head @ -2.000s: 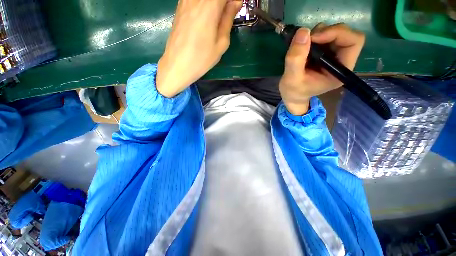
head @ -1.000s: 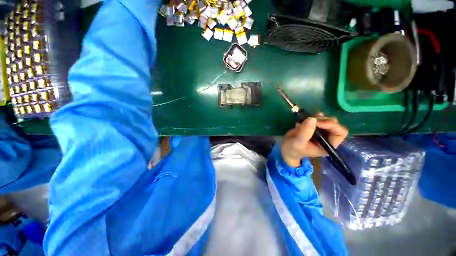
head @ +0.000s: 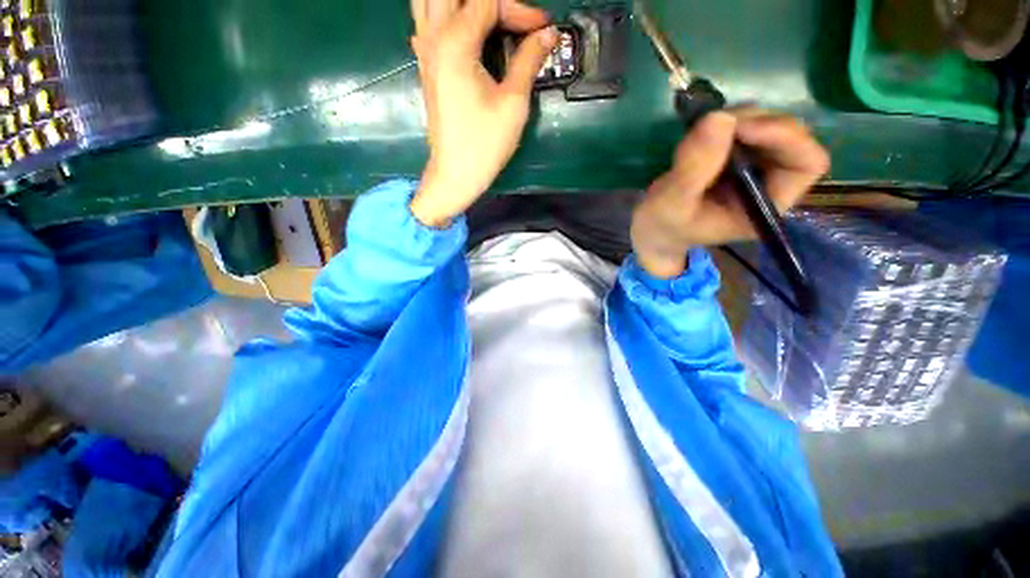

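My left hand (head: 477, 107) is at the top centre, thumb and fingers closed on the left side of a small dark-rimmed watch case (head: 560, 59). The case is at the left part of the dark-grey jig (head: 601, 54) on the green bench; the fingers hide part of it. My right hand (head: 723, 186) holds the black soldering iron (head: 759, 209), its metal tip pointing up and left, right of the jig and apart from it. A thin solder wire (head: 328, 99) trails left from my left hand.
The green basket (head: 928, 104) with a round brownish pot (head: 985, 20) is at the top right, black cables beside it. Blister trays with yellow pieces (head: 32, 90) are at the left. A wrapped tray stack (head: 892, 333) stands below the bench edge at right. Blue sleeves show at far left.
A second ago my left arm reached past the jig, which was empty, and a case lay beyond it. Now my left hand is back, holding a case at the jig. The iron stays in my right hand.
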